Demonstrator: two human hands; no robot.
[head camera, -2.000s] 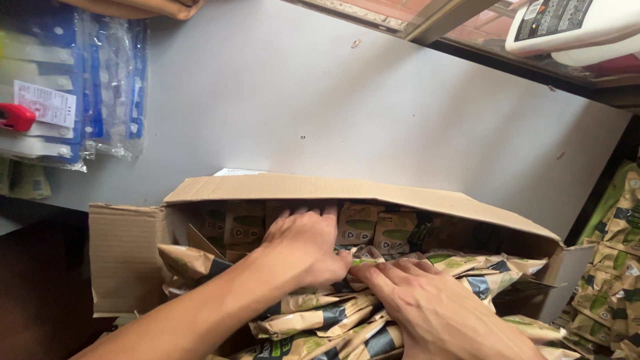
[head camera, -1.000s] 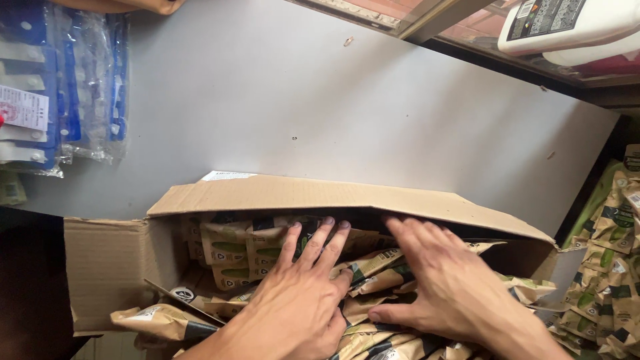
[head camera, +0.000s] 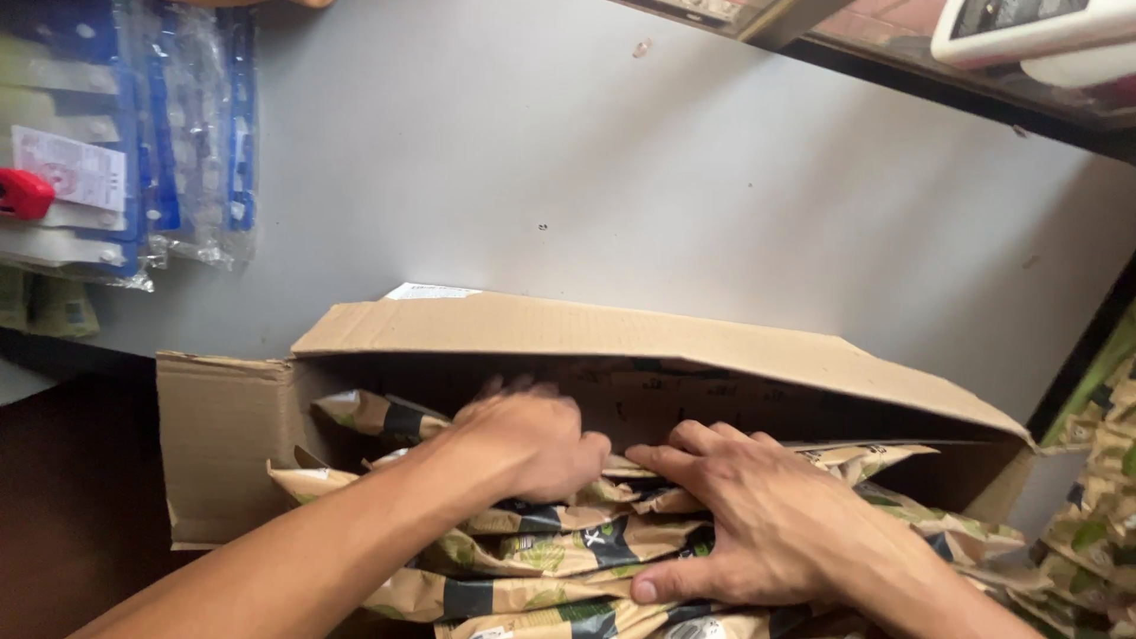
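Observation:
An open cardboard box (head camera: 568, 328) holds a row of tan paper-look packets (head camera: 577, 541) with dark bands and green leaf prints, packed on edge. My left hand (head camera: 528, 439) reaches into the box behind the front packets; its fingertips are blurred and partly in shadow, so whether it grips anything cannot be told. Resting on the tops of the packets, my right hand (head camera: 754, 506) has its fingers spread and thumb toward me. Dark space shows between the packets and the box's far wall.
A grey tabletop (head camera: 621, 177) lies beyond the box. Blue items in clear plastic bags (head camera: 186, 133) and a red object (head camera: 25, 193) are at the left. More packets (head camera: 1092, 532) stand at the right edge. White containers (head camera: 1038, 35) sit at the top right, behind a dark frame.
One second ago both hands lay spread over the packets, with packets visible along the box's far wall. Now my left hand is bunched and deeper in, and that space looks dark.

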